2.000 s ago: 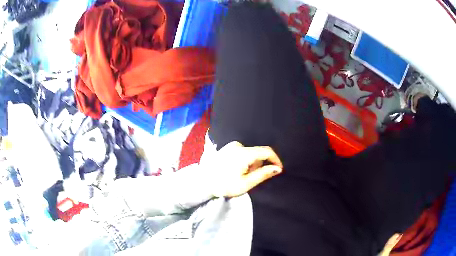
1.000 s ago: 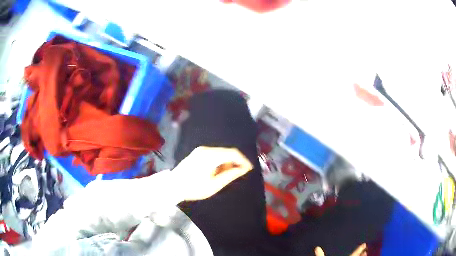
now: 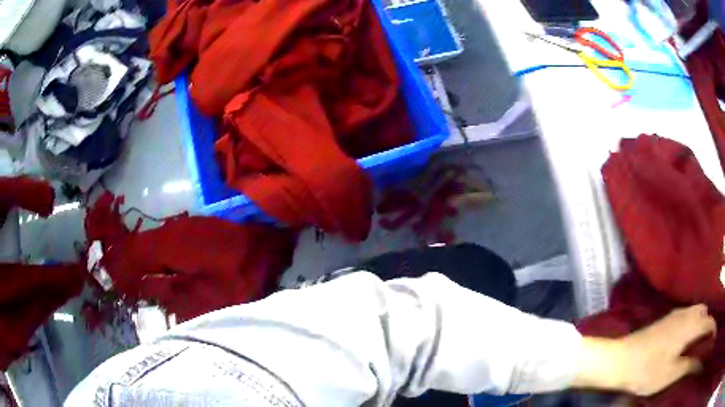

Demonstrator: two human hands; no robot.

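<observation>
A dark-red garment piece lies on the white table at the right, with more dark-red cloth below it at the table's edge. My left hand reaches across to the right and rests on this cloth with its fingers curled. Whether the fingers pinch the cloth is not clear. My right hand is not in the picture.
A blue plastic bin heaped with red pieces stands beside my knees. Red-and-yellow-handled scissors and a black phone lie on the table's far part. Red pieces and black-and-white cloth lie at the left.
The view has swung left. My left hand has moved from over my lap to the red cloth on the table. My right fingers have left the picture.
</observation>
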